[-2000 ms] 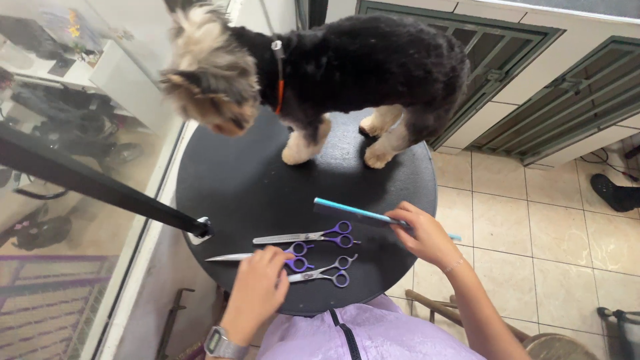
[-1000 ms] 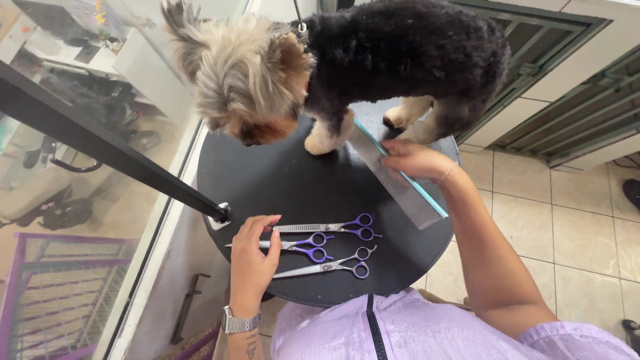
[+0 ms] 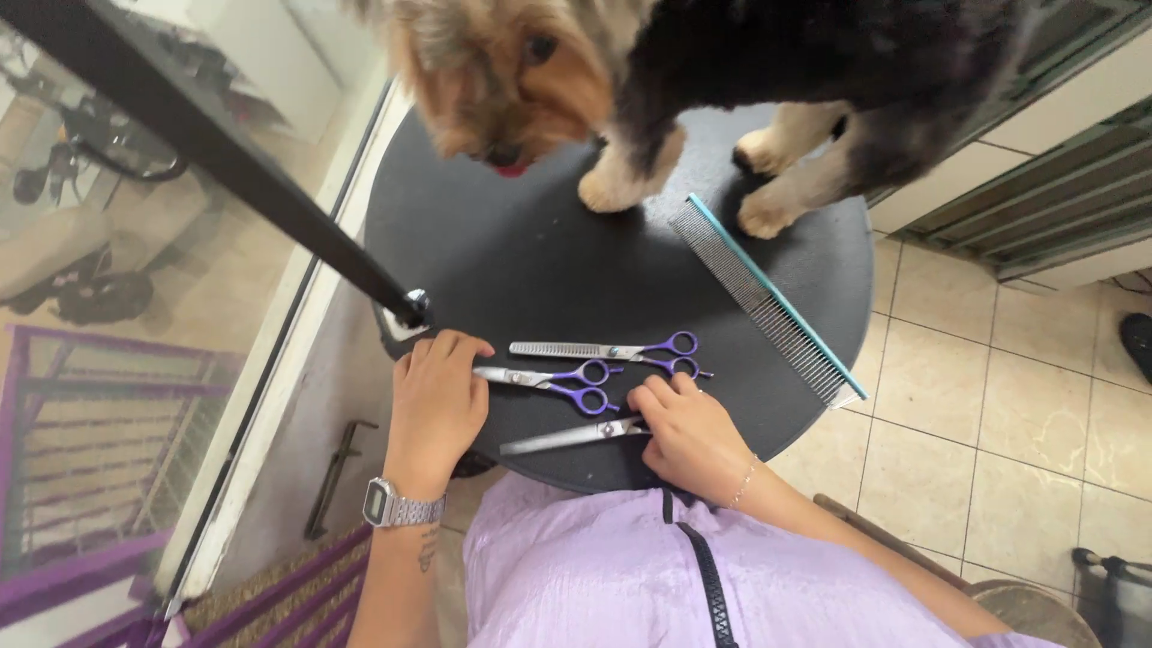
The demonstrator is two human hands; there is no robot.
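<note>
On the round black grooming table [image 3: 504,261] lie thinning shears [image 3: 576,350] with purple handles, purple-handled scissors [image 3: 531,379] below them, and silver scissors [image 3: 576,435] nearest my body. My left hand [image 3: 436,405] rests at the table's left edge, its fingers at the blade of the purple-handled scissors. My right hand [image 3: 688,432] covers the handles of the silver scissors; its hidden fingertips leave the grip unclear. A metal comb with a turquoise spine [image 3: 778,301] lies at the right. Above it stands a small black and tan dog [image 3: 810,63], its head turned down toward me.
A black grooming arm [image 3: 243,171] is clamped at the table's left edge, beside a glass panel with a white frame [image 3: 270,396]. Purple metal bars [image 3: 315,594] stand lower left. Green metal grilles [image 3: 1044,189] are at the right, and a wooden stool [image 3: 1035,616] is lower right.
My right hand has let go of the comb, which now lies on the table, and has moved left to the silver scissors. The dog has turned its face toward me.
</note>
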